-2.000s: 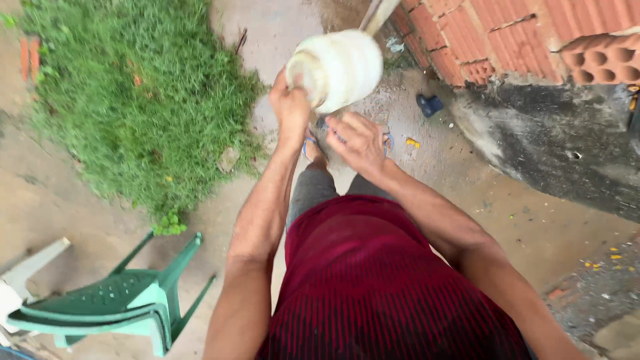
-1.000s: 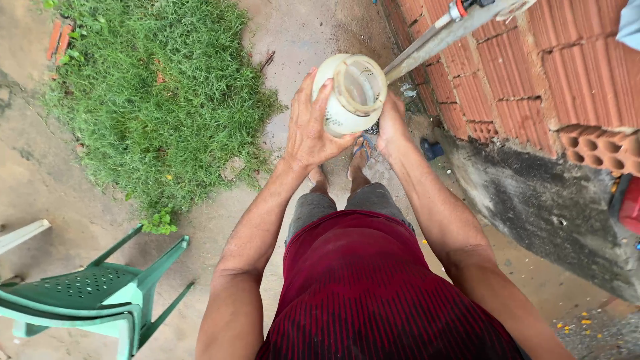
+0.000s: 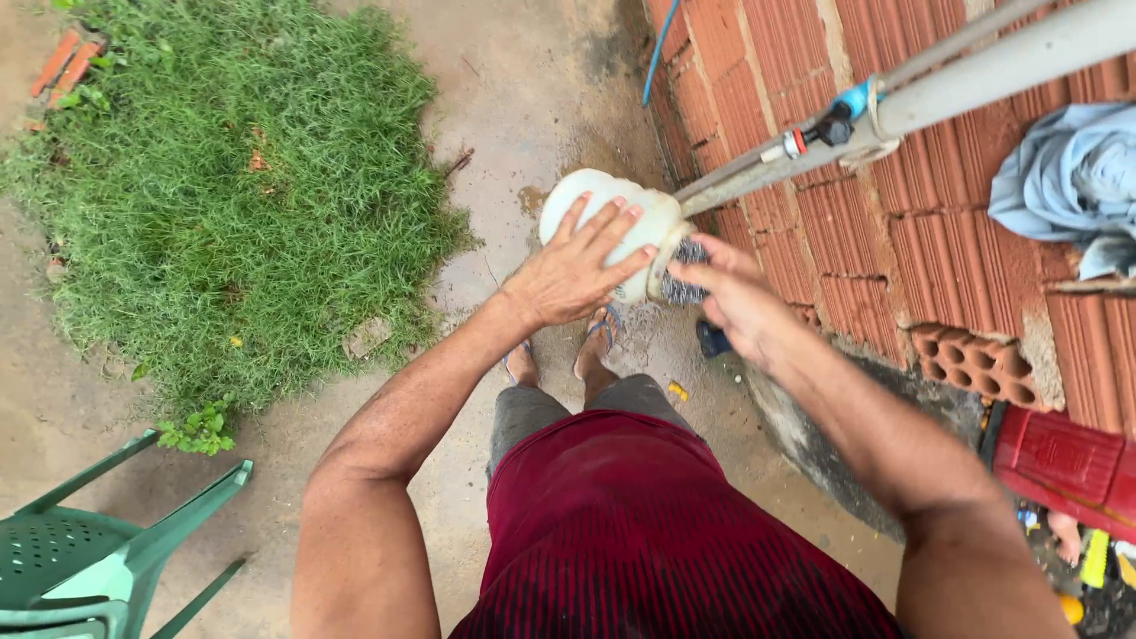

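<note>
A whitish translucent jar (image 3: 596,197) lies tilted on its side in the air above my feet, its mouth toward the right. My left hand (image 3: 581,262) is spread over the jar's body and holds it. In my right hand (image 3: 732,293) is a grey scouring pad of metal wool (image 3: 684,272), pinched between thumb and fingers at the jar's rim. The underside of the jar is hidden.
A grey pipe (image 3: 985,84) with a small tap (image 3: 834,126) slants along the hollow-brick wall (image 3: 941,257). Blue cloth (image 3: 1069,173) hangs at the right, above a red container (image 3: 1065,461). A green plastic chair (image 3: 133,550) stands lower left, below a grass patch (image 3: 231,195).
The jar has turned from mouth up to lying sideways, mouth to the right. My left hand has gone from its side to over its body. The scouring pad now shows at the rim.
</note>
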